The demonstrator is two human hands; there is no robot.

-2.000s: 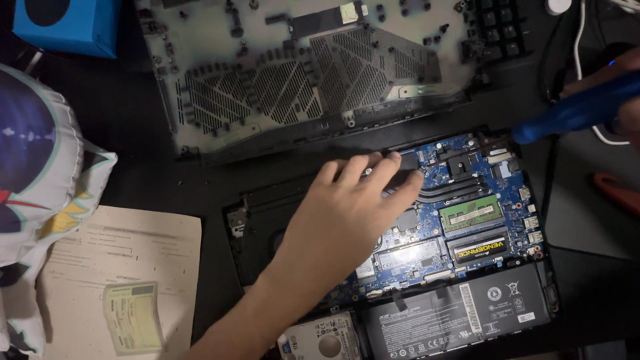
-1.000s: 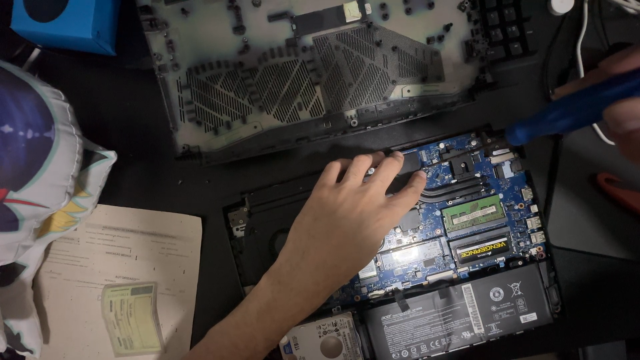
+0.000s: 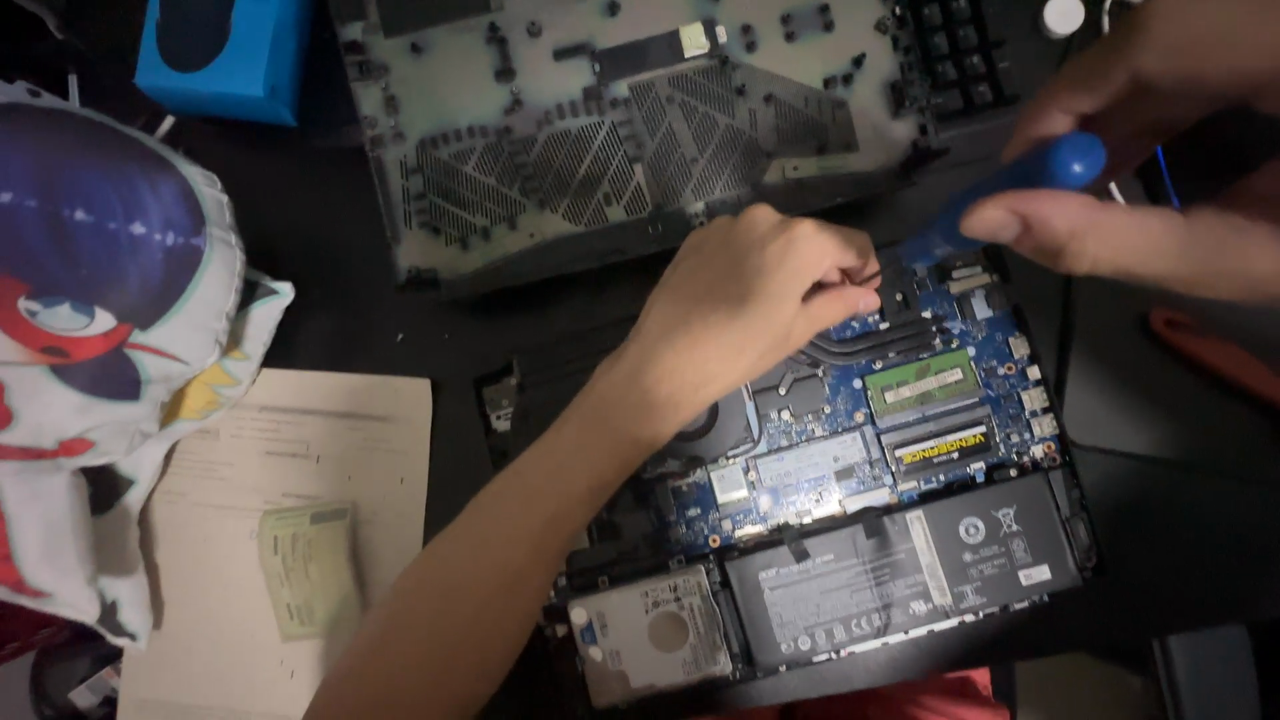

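An opened laptop with a blue motherboard [image 3: 800,410] lies on the dark desk, its black battery [image 3: 900,570], hard drive [image 3: 650,635], green RAM module [image 3: 922,388] and black Vengeance RAM module [image 3: 940,448] exposed. My left hand [image 3: 765,290] is over the laptop's far edge, thumb and fingers pinched together beside the black heat pipes [image 3: 880,343]; whether something small is between them cannot be told. Blurred by motion, my right hand [image 3: 1120,190] grips a blue-handled tool [image 3: 1040,180], probably a screwdriver, pointing toward the laptop's far right corner. Its tip is unclear.
Beyond the laptop lies its removed bottom cover [image 3: 600,170] with vent grilles. A keyboard [image 3: 965,60] is at the far right, a blue box [image 3: 225,60] at the far left. A printed cushion [image 3: 110,300] overlaps papers [image 3: 390,450] on the left. A red object [image 3: 1210,350] lies right.
My left hand has moved from resting with spread fingers on the laptop to a pinch farther right, near its far edge. My right hand and the blue tool have shifted and tilted.
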